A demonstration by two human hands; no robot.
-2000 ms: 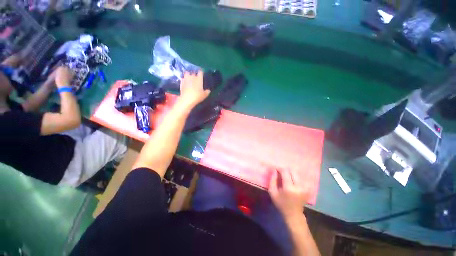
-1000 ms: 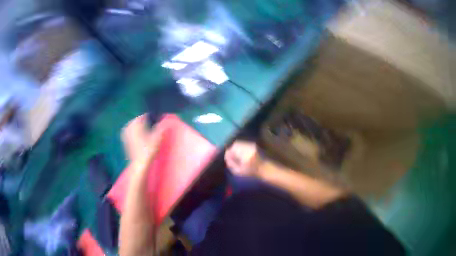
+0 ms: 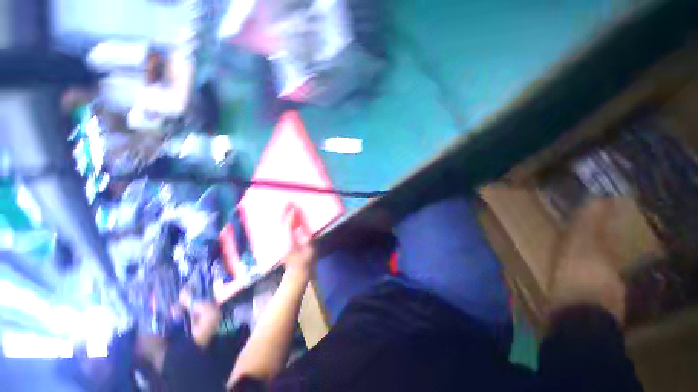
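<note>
The pink-red foam mat [image 3: 283, 157] lies on the green bench, brightly lit and crossed by a thin dark cord. My left hand [image 3: 297, 236] is at the mat's front edge, blurred, with a finger extended and nothing visible in it. My right hand [image 3: 585, 249] is low at the right, over an open cardboard box [image 3: 524, 230] beside my knees. It is dim and blurred, so its fingers and anything in them cannot be made out. Dark parts [image 3: 658, 172] and a shiny pale patch lie in the box.
A white strip [image 3: 343, 145] lies beyond the mat. A blurred pale, bag-like heap [image 3: 321, 53] stands farther back. The bench edge [image 3: 459, 164] runs diagonally above my knees. A small red object [image 3: 394, 262] shows at my lap. Another person's hand [image 3: 205, 320] is at lower left.
The view has swung further toward the boxes at the right. My left hand has moved from the mat's far side to its front edge. My right hand has moved from the bench edge to over the box.
</note>
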